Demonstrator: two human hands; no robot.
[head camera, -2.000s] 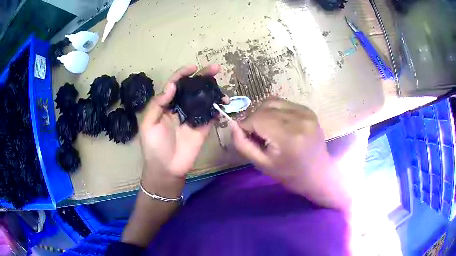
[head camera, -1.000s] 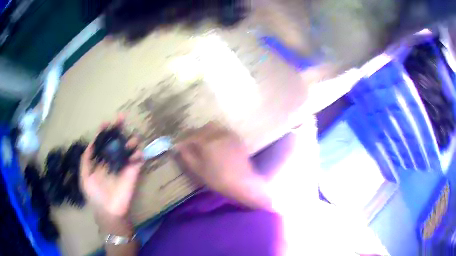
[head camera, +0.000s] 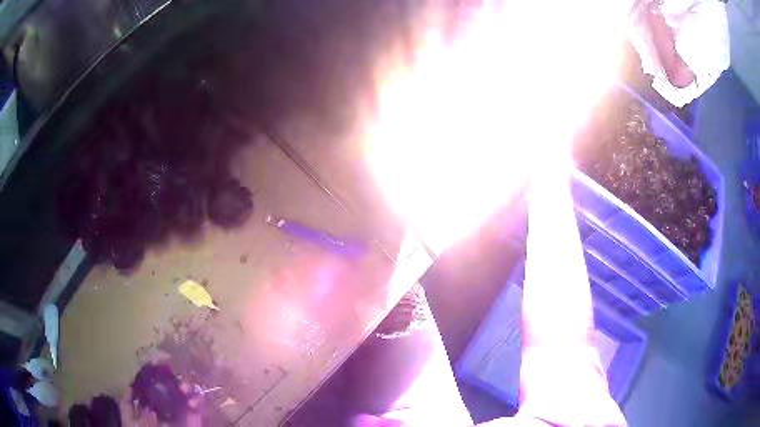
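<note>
A round, jagged black part (head camera: 157, 392) is near the bottom left. Parts of my left hand (head camera: 196, 409) show blurred at its right side, cut off by the lower edge; the fingers seem to hold it. A thin whitish thing (head camera: 208, 389) lies just right of it, too blurred to name. My right arm (head camera: 560, 292) reaches up the picture at the right, beside the blue crates. Strong glare washes it out and hides my right hand, so its fingers and any held thing cannot be made out.
A heap of black parts (head camera: 150, 183) lies at the table's far left. A blue knife or pen (head camera: 321, 238) and a yellow scrap (head camera: 197, 293) lie on the cardboard. White bottles (head camera: 42, 384) stand lower left. A blue crate (head camera: 621, 204) holds dark parts. White cloth (head camera: 704, 42) shows upper right.
The view has swung right towards the crates. My right hand has left the work area and my right arm is stretched out. My left hand and the black part now sit at the lower edge.
</note>
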